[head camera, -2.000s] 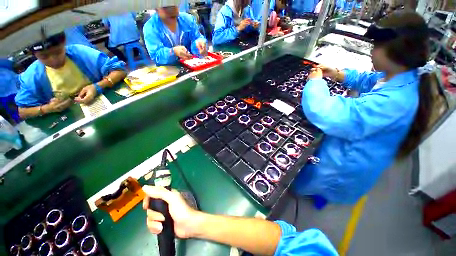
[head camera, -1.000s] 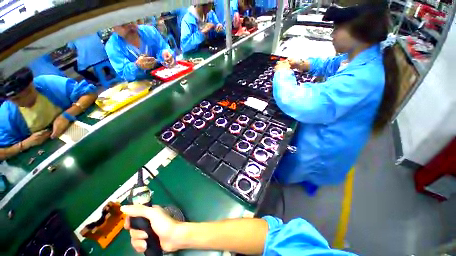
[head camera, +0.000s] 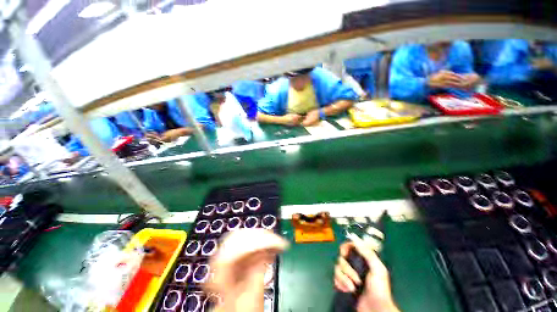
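My right hand (head camera: 369, 277) is closed around the black electric screwdriver (head camera: 351, 298), right of centre at the bottom. My left hand (head camera: 244, 262) is blurred and lies over the left blister tray (head camera: 235, 194). Whether it holds anything cannot be told. The left tray holds rows of silver ring watch cases (head camera: 200, 272). The orange fixture (head camera: 313, 231) with a dark curved cradle stands between the two hands, further back. The right blister tray (head camera: 479, 247) holds watch cases along its back and right side and has several empty pockets at the left.
A yellow bin (head camera: 174, 239) with red contents and a crumpled clear bag (head camera: 101, 262) are at the left. A slanted metal post (head camera: 91, 134) rises behind them. A white strip (head camera: 394, 210) crosses the green bench. People in blue smocks (head camera: 305, 97) work across the line.
The view has swung left, so the neighbouring worker is out of frame and the left tray and yellow bin show. My left hand has come into view. My right hand still holds the screwdriver.
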